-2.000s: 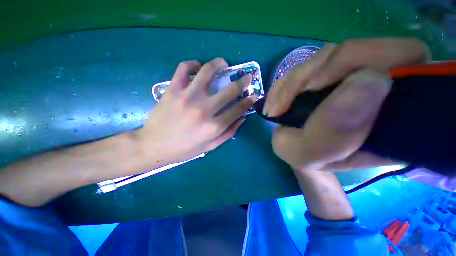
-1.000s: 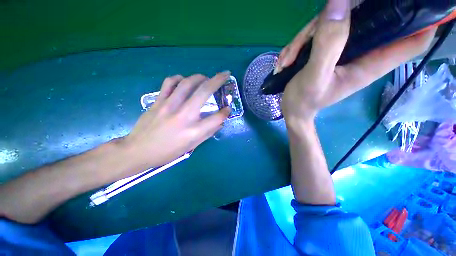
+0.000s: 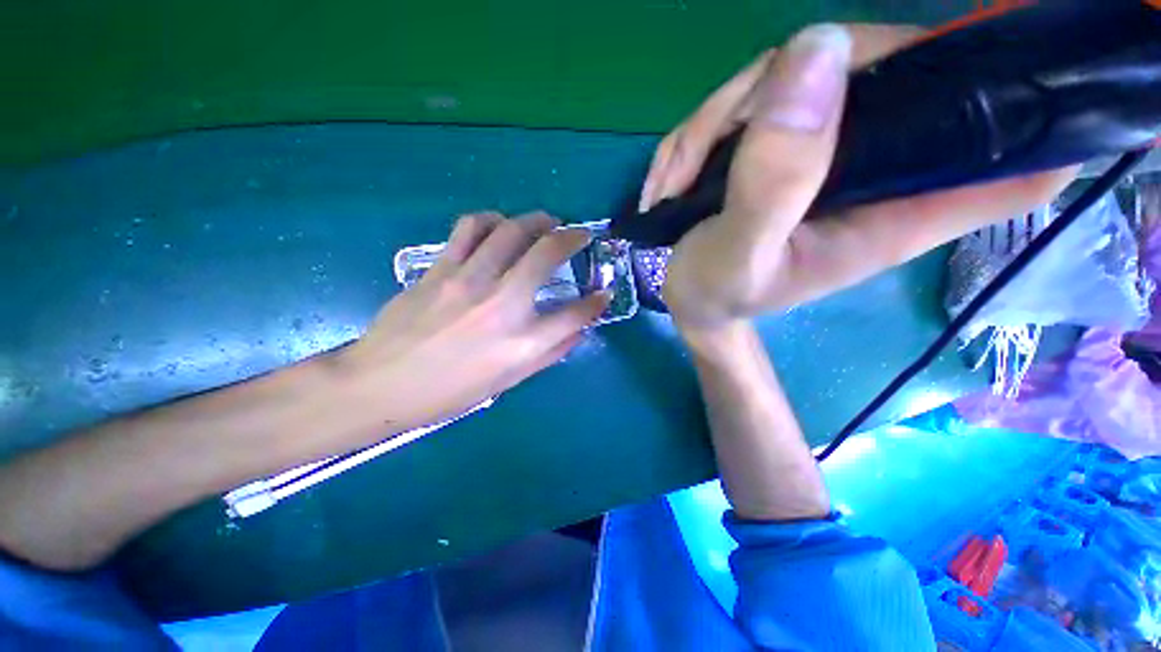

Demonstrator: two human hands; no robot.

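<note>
A device housing (image 3: 623, 303) lies on the dark-green table, its right end with components showing between my fingers. My left hand (image 3: 478, 312) lies over the housing and holds it down, covering much of its middle. My right hand (image 3: 777, 191) grips a black electric screwdriver (image 3: 980, 115), whose tip is at the upper right end of the housing; the exact contact cannot be told. White lead wires (image 3: 344, 465) run out below my left forearm. The round screw tray (image 3: 652, 276) is mostly hidden behind my right hand.
A brighter green strip (image 3: 318, 64) runs along the far side. The black cord (image 3: 974, 306) curves down at the right past a crumpled plastic bag (image 3: 1089, 280) and white leads (image 3: 1012, 353). Pink cloth (image 3: 1082, 395) and a red-orange object (image 3: 978, 564) lie beyond the table edge.
The screwdriver in my right hand has moved left from over the screw tray to the housing's end. My left hand still holds the housing.
</note>
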